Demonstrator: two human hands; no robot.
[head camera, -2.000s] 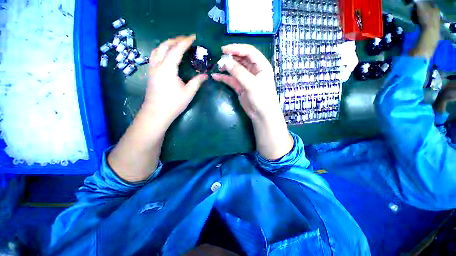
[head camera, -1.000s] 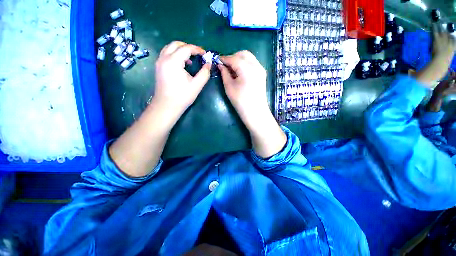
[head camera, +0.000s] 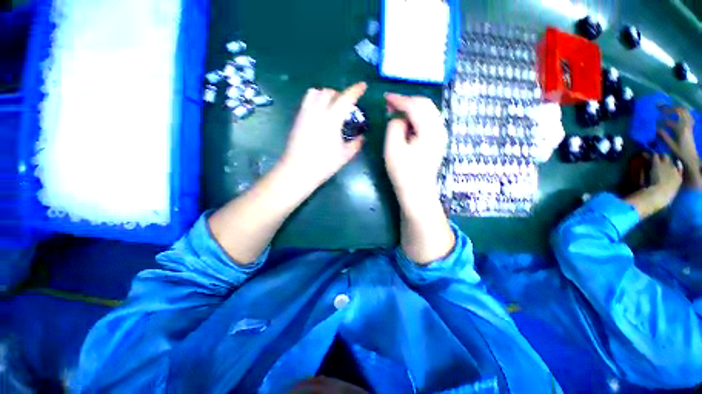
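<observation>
A round black unit (head camera: 354, 125) with a white patch on top sits between the thumb and fingers of my left hand (head camera: 322, 132), against the fingers. My left index finger points away from it. My right hand (head camera: 416, 138) is a little to the right, apart from the unit, its fingers curled and blurred. No part shows in it, but its inner side is hidden. A loose pile of small silver-white cylinders (head camera: 240, 91) lies left of my hands.
A large blue bin (head camera: 191, 131) of translucent parts stands left. Beyond my hands is a small blue bin (head camera: 416, 79). A parts tray (head camera: 493, 131), red bin (head camera: 548, 69) and white cloth (head camera: 546, 132) lie right. Several black units (head camera: 591, 146) lie near another person's hands (head camera: 663, 173).
My hands had met over the unit; now my right hand has drawn away to the right, and the unit stays by my left hand. The whole view has shifted.
</observation>
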